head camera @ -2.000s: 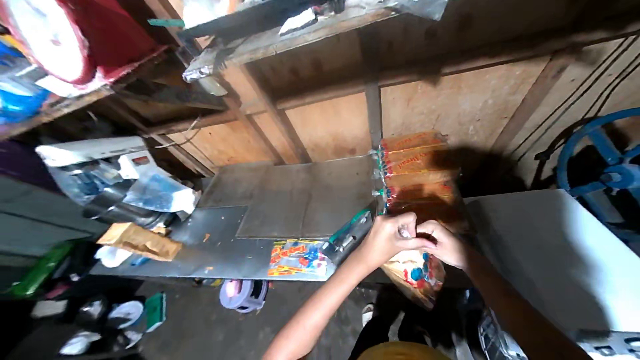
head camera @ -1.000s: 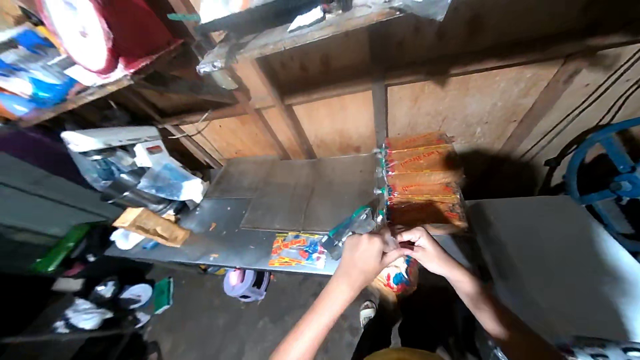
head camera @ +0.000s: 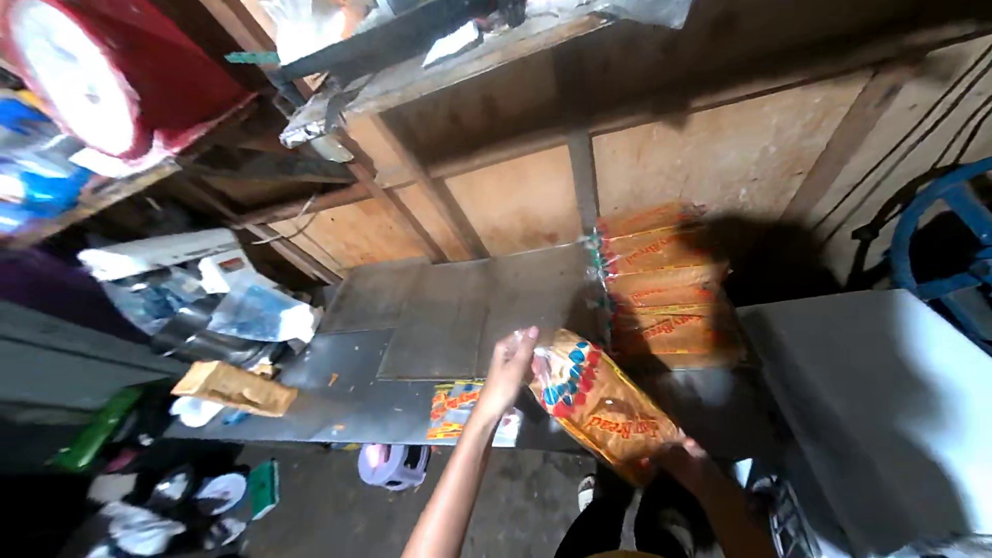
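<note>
A bagged loaf of bread [head camera: 608, 403] in printed plastic is held tilted between my hands, near the bench's front edge. My left hand [head camera: 513, 360] pinches the gathered plastic at the bag's upper left end. My right hand [head camera: 682, 457], in shadow, grips the loaf's lower right end. Behind the loaf, several similar bagged loaves [head camera: 666, 291] lie stacked in a row against the wall. Flat printed plastic bags [head camera: 457, 411] rest on the bench edge, left of my left forearm.
Dark flat metal sheets [head camera: 442, 318] cover part of the bench. At left are a brown paper bag [head camera: 232, 387] and a pile of plastic bags. A red dial scale [head camera: 85, 77] stands on the upper left shelf. A white surface [head camera: 860, 403] and a blue wheel [head camera: 945, 232] are at right.
My hands were close together at the bag's gathered end; they are now apart, my right hand having moved to the loaf's other end. The loaf is raised and shows more fully.
</note>
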